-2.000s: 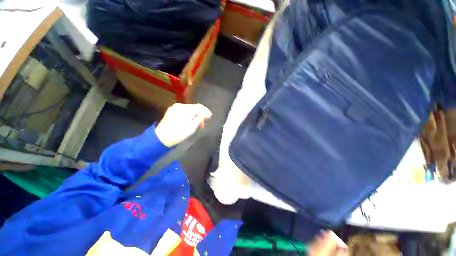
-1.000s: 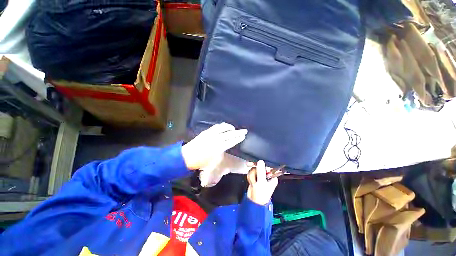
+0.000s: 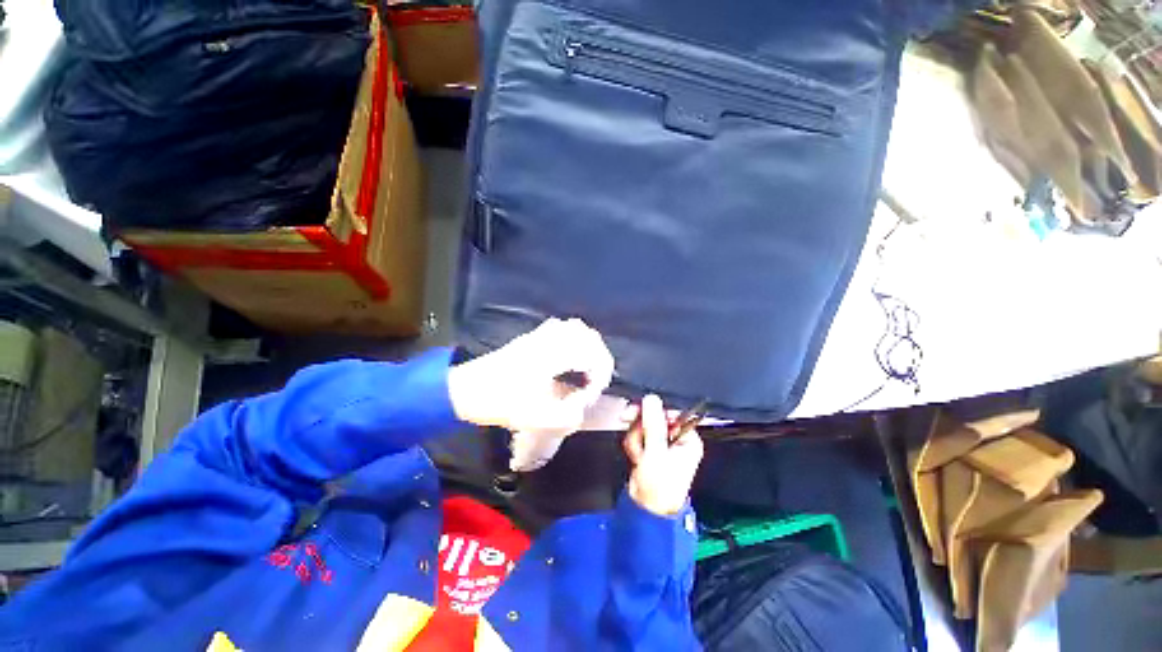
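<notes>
A dark navy backpack [image 3: 663, 242] lies front panel up on the white-covered table, its front zipper [image 3: 701, 83] across the upper part with a small tab below. My left hand [image 3: 529, 378] is at its lower left edge, fingers curled and thumb side towards the bag; whether it pinches the edge or a thread cannot be seen. My right hand [image 3: 663, 465] holds small thread snips [image 3: 688, 418], blades pointing up and right, just below the bag's lower edge. The fingers hide most of the snips.
A red-taped carton [image 3: 319, 274] filled with dark bags [image 3: 217, 115] stands at left. Black thread [image 3: 900, 338] lies on the white table cover [image 3: 1007, 318]. Brown pieces are at upper right [image 3: 1045, 115] and lower right [image 3: 1000, 510]. A green crate edge [image 3: 777, 525] and dark bag [image 3: 803, 605] are below.
The backpack has turned more upright in view, and both hands have come to its lower edge. Over the last second my left fingers have curled from a flatter pose.
</notes>
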